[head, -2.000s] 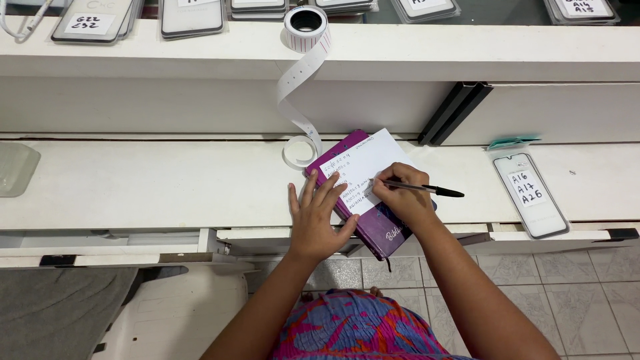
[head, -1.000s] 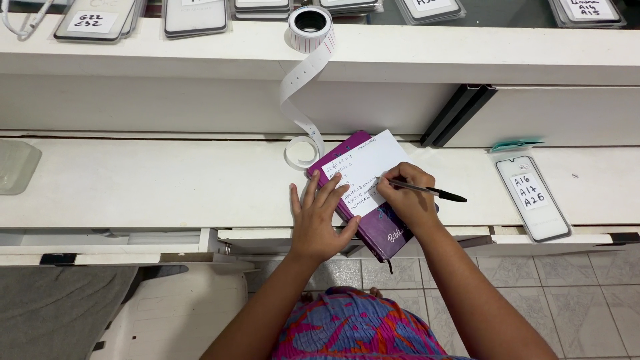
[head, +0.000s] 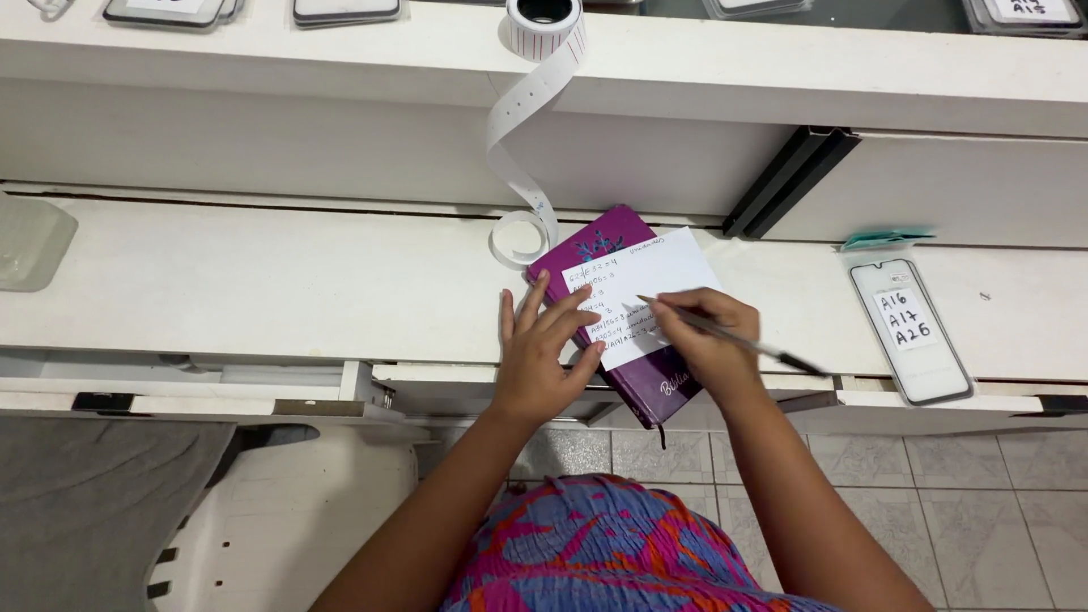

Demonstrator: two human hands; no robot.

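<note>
A white sheet of paper (head: 654, 272) with handwriting lies on a purple book (head: 650, 387), which sits tilted and overhangs the front edge of the white counter. My left hand (head: 548, 353) rests with spread fingers on the left edge of the sheet and book. In my right hand (head: 714, 340) is a pen (head: 739, 336), blurred, its tip over the upper middle of the paper. To the right lies a packaged phone screen protector (head: 931, 374) with a handwritten white label. A strip of label tape (head: 518, 106) hangs from its roll (head: 544, 30) and curls beside the book.
Stacks of packaged screen protectors (head: 347, 10) line the upper shelf (head: 255, 42). A translucent plastic container (head: 34, 242) stands at the far left of the counter (head: 255, 280). Below it, a drawer (head: 195, 374) is partly open. A white plastic chair (head: 314, 518) with grey cloth (head: 93, 501) is at lower left.
My right hand has lifted the pen from the lower written lines, and its tip is now higher on the sheet. My left hand stays on the paper's left edge.
</note>
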